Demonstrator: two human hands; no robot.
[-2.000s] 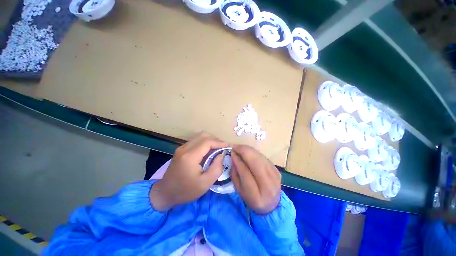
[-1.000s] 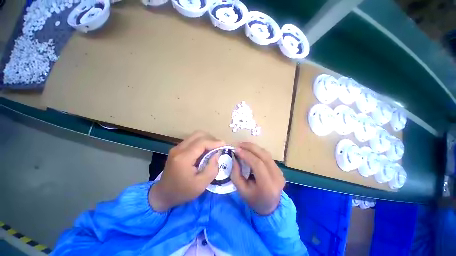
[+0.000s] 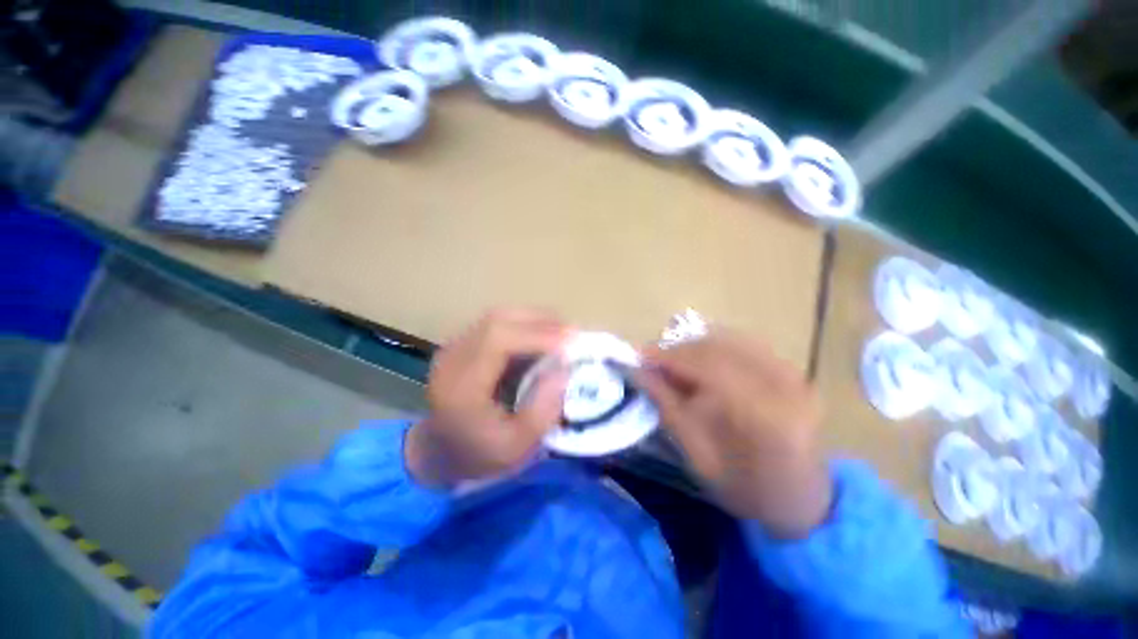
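A round white housing (image 3: pixel 594 395) with a dark ring gap is held in front of my body by my left hand (image 3: pixel 491 397), thumb on its face and fingers at its rim. My right hand (image 3: pixel 739 418) is at the right of the housing, blurred, with its fingertips close to the rim. Whether it touches the rim or pinches a clip cannot be seen. A small pile of white clips (image 3: pixel 683 328) lies on the cardboard sheet (image 3: pixel 537 225), partly hidden behind my right hand.
A row of housings (image 3: pixel 664 116) stands along the back of the left board. A dark tray (image 3: pixel 282 137) with many tiny white pieces is at far left. Waiting housings (image 3: pixel 907 375) stand in rows on the right board (image 3: pixel 844 306). A green edge runs along the front.
The view has shifted, showing more of the left tray and back row. My right hand has moved right, away from the housing's centre and over part of the clip pile. My left hand still holds the housing.
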